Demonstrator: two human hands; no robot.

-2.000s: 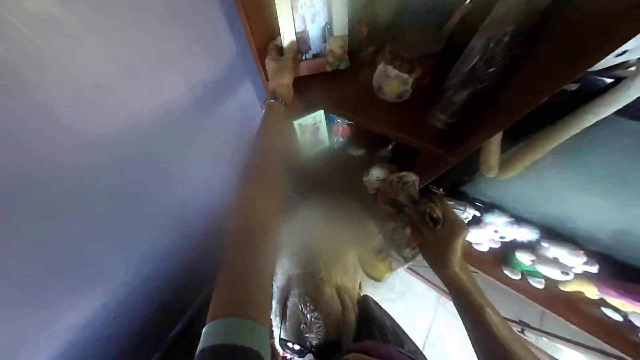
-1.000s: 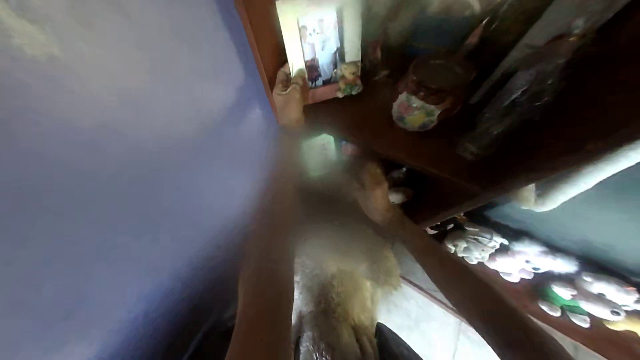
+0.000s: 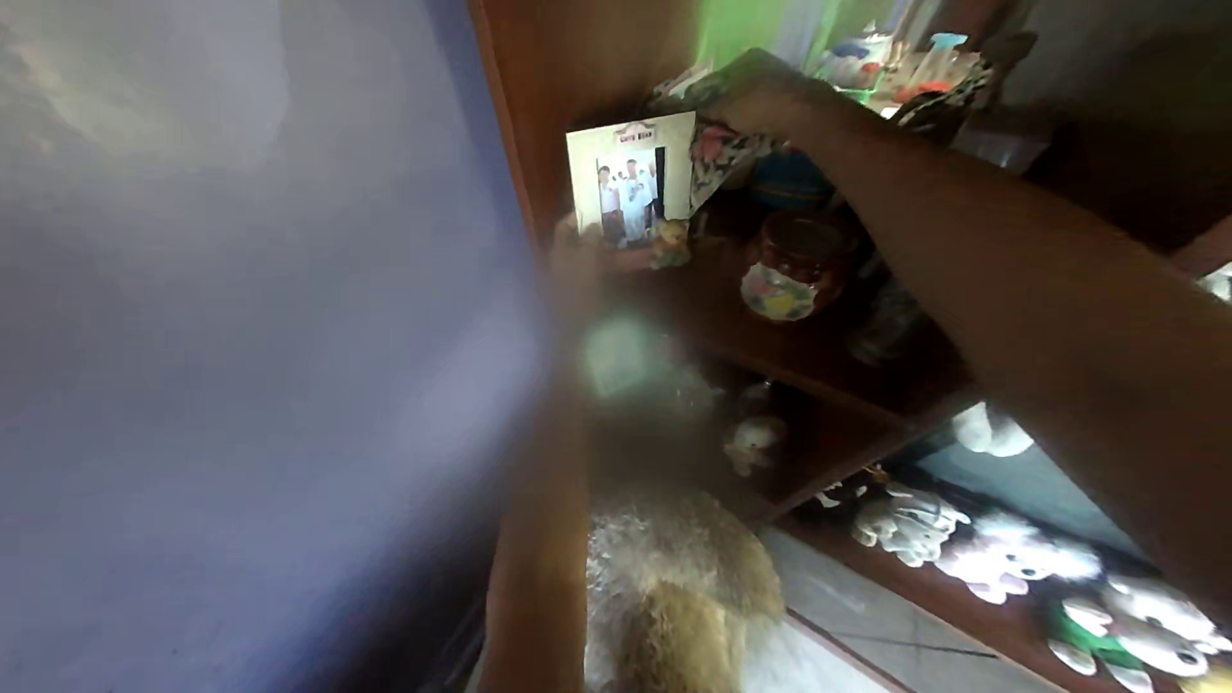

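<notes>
My left hand (image 3: 577,252) is at the lower left corner of a photo frame (image 3: 680,173) on the wooden shelf; the fingers are blurred. A small bear figurine (image 3: 671,244) stands at the frame's lower right. My right arm reaches across from the right, and my right hand (image 3: 760,96) is by a patterned cloth (image 3: 717,159) behind the frame; its fingers are hidden or blurred. A brown pot with a floral front (image 3: 782,289) sits on the same shelf. Below, a pale green card or frame (image 3: 618,356) shows blurred.
A blue-grey wall (image 3: 289,337) rises at the left. Glassware and cups (image 3: 929,72) stand at the upper right. A small plush or figurine (image 3: 755,441) sits on a lower shelf. White plush toys (image 3: 1020,558) line a board at the lower right. Shaggy tan fur (image 3: 683,587) lies below.
My right hand has moved up from the lower shelf to the area behind the photo frame. My left hand stays by the frame. The view now takes in more of the upper shelf.
</notes>
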